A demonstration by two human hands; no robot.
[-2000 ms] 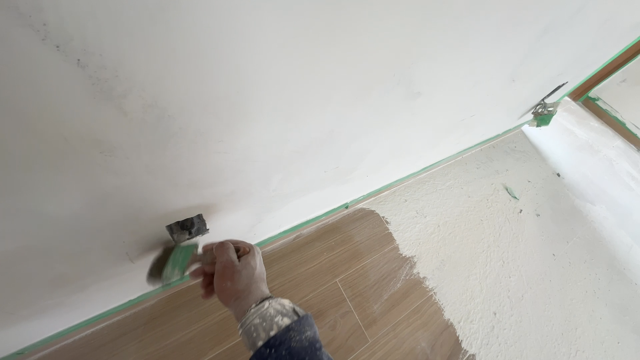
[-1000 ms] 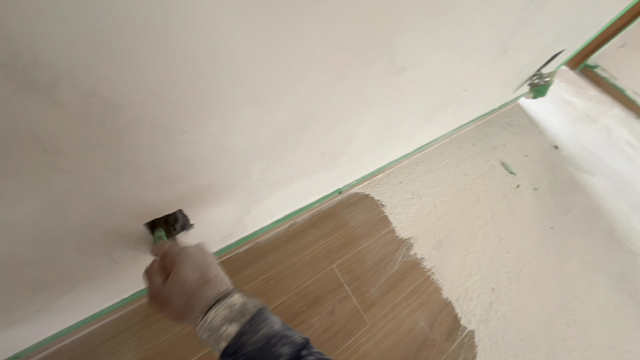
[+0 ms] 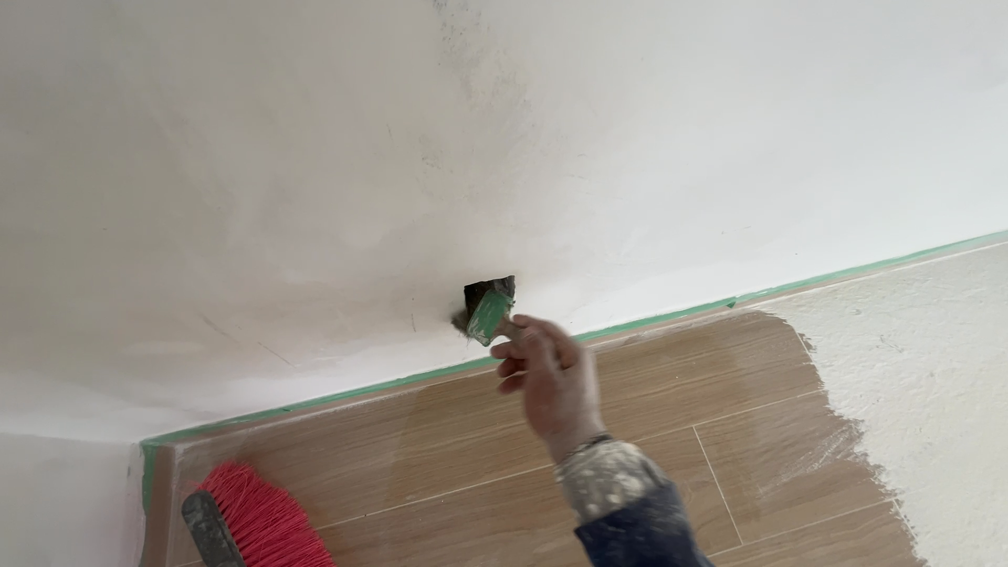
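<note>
My right hand, in a paint-spattered cuff and dark blue sleeve, grips the handle of a paintbrush. The brush has a green band smeared with white, and its dark bristles lie at the lower left edge of a square hole in the white wall. The hole is dark inside. My left hand is out of view.
Green masking tape runs along the foot of the wall above the wood-look floor. A broom with red bristles lies near the corner at lower left. At right, a whitish, rough-edged layer covers the floor.
The view has swung left, bringing the corner and red broom into sight. The brush was at the hole's lower left, then over its lower part, and is now at its lower left edge.
</note>
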